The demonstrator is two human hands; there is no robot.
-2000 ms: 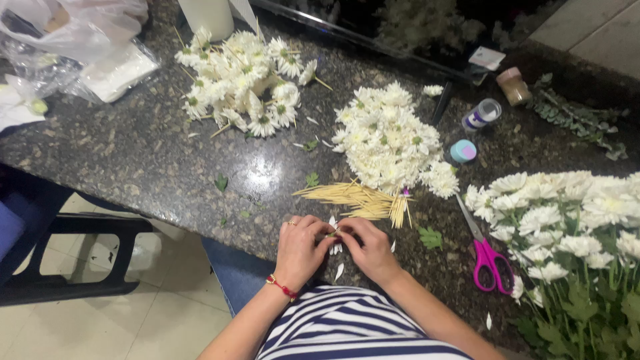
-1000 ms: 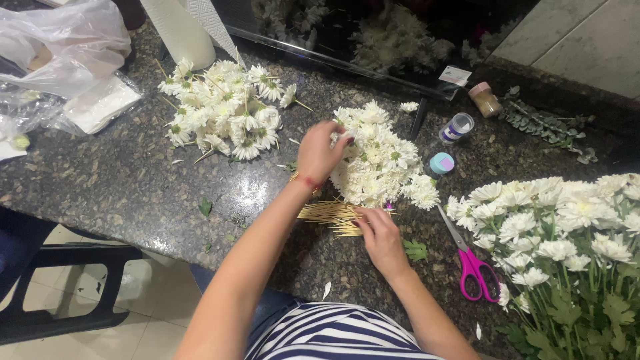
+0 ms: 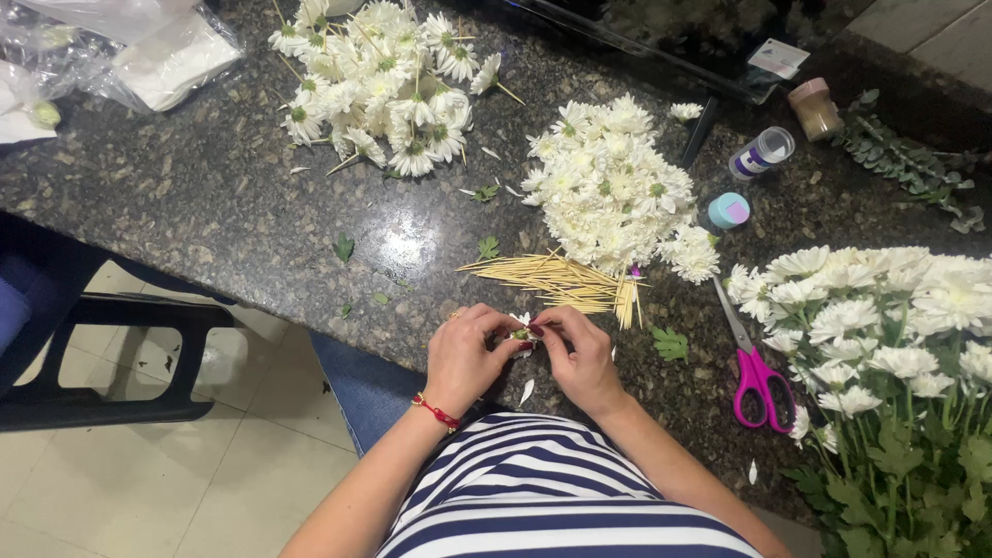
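Observation:
Near the counter's front edge, my left hand [image 3: 469, 353] grips a small white chrysanthemum head [image 3: 524, 333] by its green underside. My right hand [image 3: 577, 358] pinches at the same flower from the other side; whether a toothpick is between its fingers cannot be told. Just beyond the hands lies a pile of wooden toothpicks [image 3: 554, 280]. A heap of cut white flower heads [image 3: 612, 182] sits behind it. Farther left is another heap of white flowers [image 3: 387, 85], several with toothpicks sticking out. Pink-handled scissors [image 3: 750, 372] lie to the right.
Long-stemmed white chrysanthemums [image 3: 891, 349] fill the right side. A clear jar [image 3: 762, 153], a light blue lid [image 3: 728, 210], a pinkish jar [image 3: 815, 108] and eucalyptus sprigs [image 3: 907, 159] lie at the back right. Plastic bags [image 3: 167, 54] are at the far left, above a black stool [image 3: 116, 356].
My left hand has come back from the heap of cut flower heads to the front edge and holds a flower. My right hand has left the toothpick pile and meets it there.

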